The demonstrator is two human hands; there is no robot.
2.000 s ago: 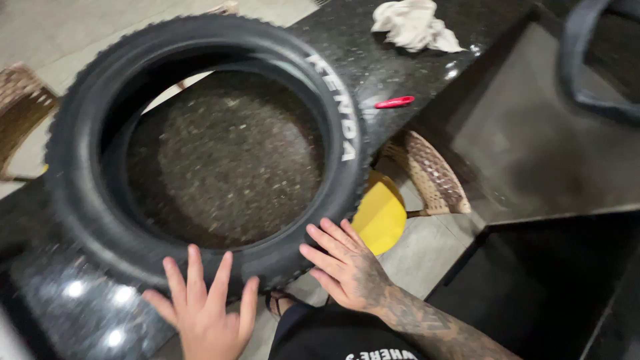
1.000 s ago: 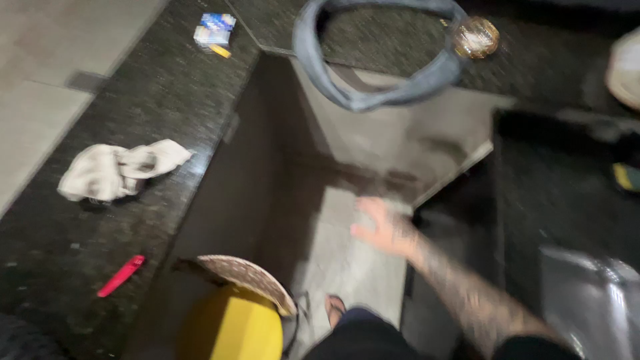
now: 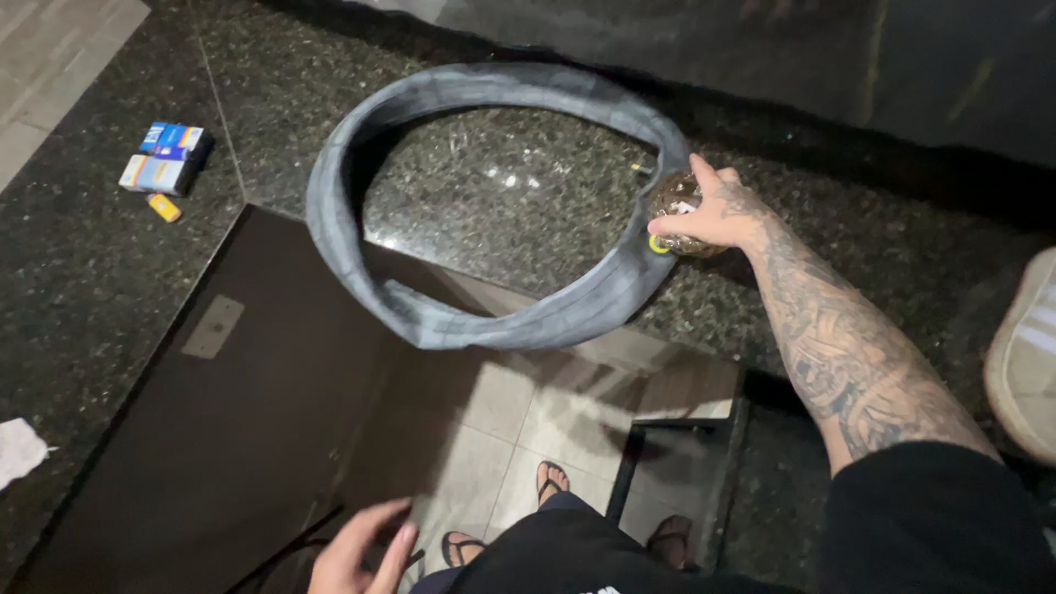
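A grey rubber inner tube (image 3: 528, 326) lies on the dark granite counter, its lower left part hanging over the counter's edge. Its valve stem (image 3: 641, 168) points inward at the right side. On the tube's right side my right hand (image 3: 716, 206) is closed around a shiny brown, rounded object (image 3: 678, 194), which seems to be glass or clear plastic; a small yellow-green thing (image 3: 658, 245) shows just under my thumb. My left hand (image 3: 363, 551) hangs low at the bottom, fingers apart and bent, holding nothing that I can see.
Small blue and white boxes (image 3: 157, 173) and a yellow object (image 3: 164, 208) sit on the left counter. A whitish cloth (image 3: 21, 452) lies at the left edge. A pale rounded item (image 3: 1027, 363) is at the far right. Below the counter are dark cabinet panels and a tiled floor (image 3: 495, 429).
The view has swung from the tyre to the inner tube. My hands were by the tyre two seconds ago; my right hand has since reached the brown object by the tube and taken hold of it.
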